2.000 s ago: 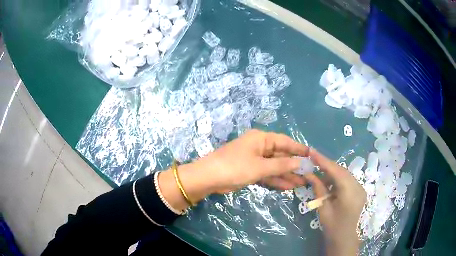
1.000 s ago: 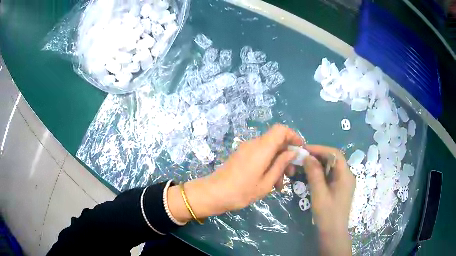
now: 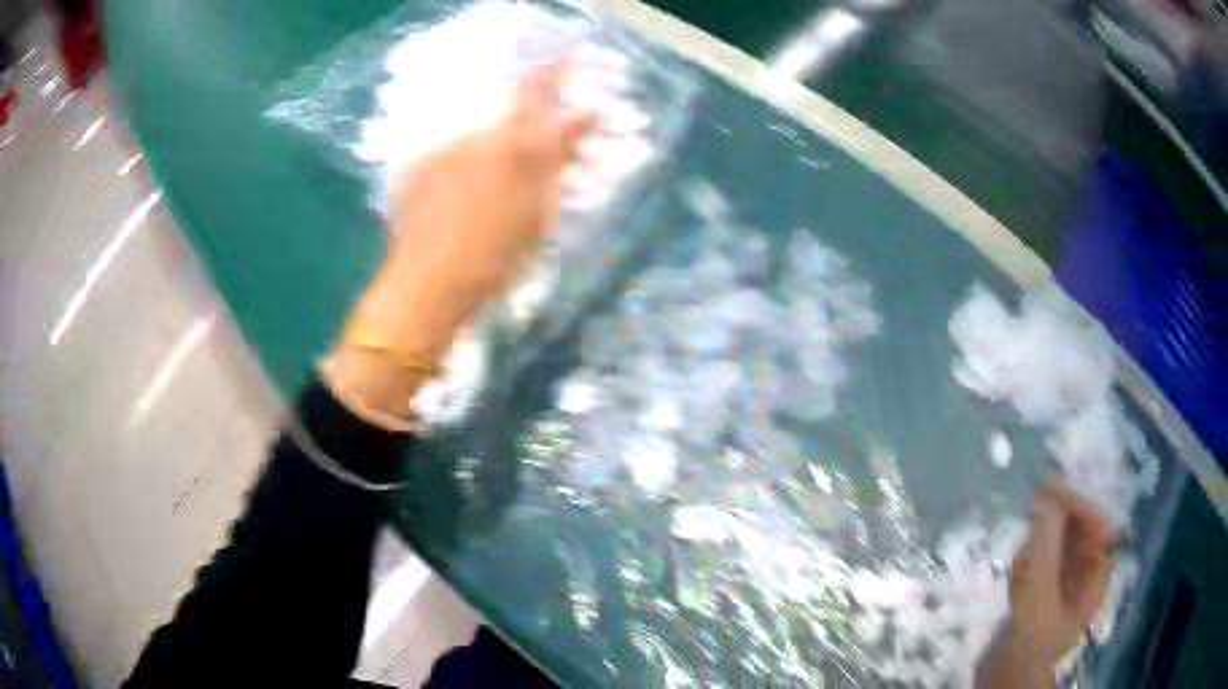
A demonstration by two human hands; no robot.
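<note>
The picture is blurred. My left hand (image 3: 478,202) is over the open clear bag (image 3: 323,111) with its heap of white parts (image 3: 451,74) at the upper left. Its fingers are blurred against the heap, so I cannot tell whether they hold a part. My right hand (image 3: 1061,572) is at the lower right beside the milky white pieces (image 3: 1030,357), its fingers bent; whether it holds anything is not clear. Clear housings (image 3: 727,323) lie spread in the middle. One small white piece (image 3: 999,448) lies apart near the right pile.
A wrinkled, shiny plastic sheet (image 3: 700,579) lies under the loose parts on the green bench (image 3: 862,202). A blue basket (image 3: 1145,269) stands at the right edge. A dark narrow object (image 3: 1169,633) is at the lower right. Pale floor shows at left.
The hands were together around a small white part; now they are apart. My left hand has moved to the bag, my right toward the right pile. The view has shifted.
</note>
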